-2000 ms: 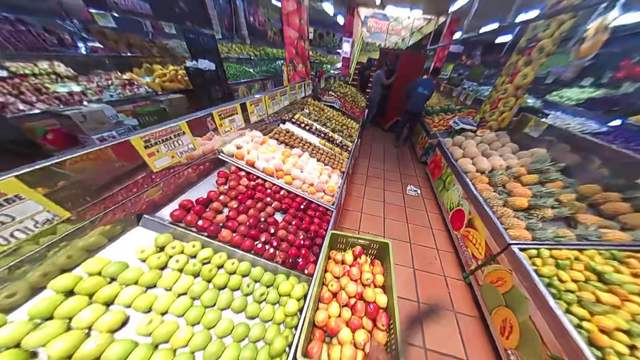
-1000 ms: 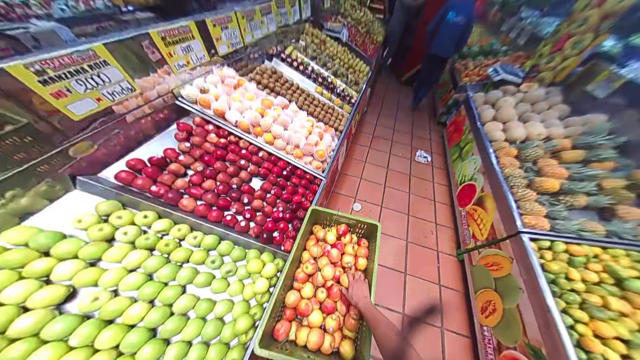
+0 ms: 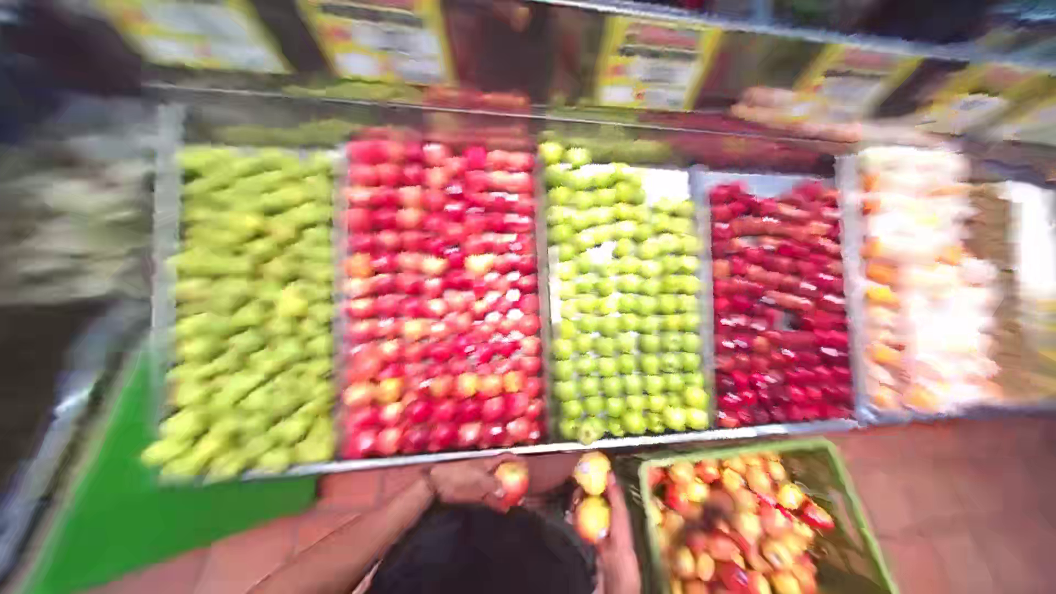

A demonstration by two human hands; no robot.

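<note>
My left hand (image 3: 466, 481) holds a red and yellow apple (image 3: 512, 482) just below the front edge of the display. To its right, my right hand (image 3: 619, 528) holds yellow-red apples, one (image 3: 592, 473) above another (image 3: 593, 519). Beside that hand stands a green plastic crate (image 3: 854, 503) of red and yellow apples (image 3: 742, 528). Ahead of my hands lie rows of red apples (image 3: 441, 313) and green apples (image 3: 627, 313). The view is blurred, so finger details are unclear.
Green pears (image 3: 252, 313) fill the left section; dark red apples (image 3: 780, 305) and wrapped fruit (image 3: 932, 289) lie to the right. A metal edge (image 3: 462, 454) runs along the front. Price signs (image 3: 656, 62) line the back. Tiled floor (image 3: 949, 495) shows at right.
The view has swung left to face the display. One second ago a hand reached into the crate; now both hands hold apples to the left of it.
</note>
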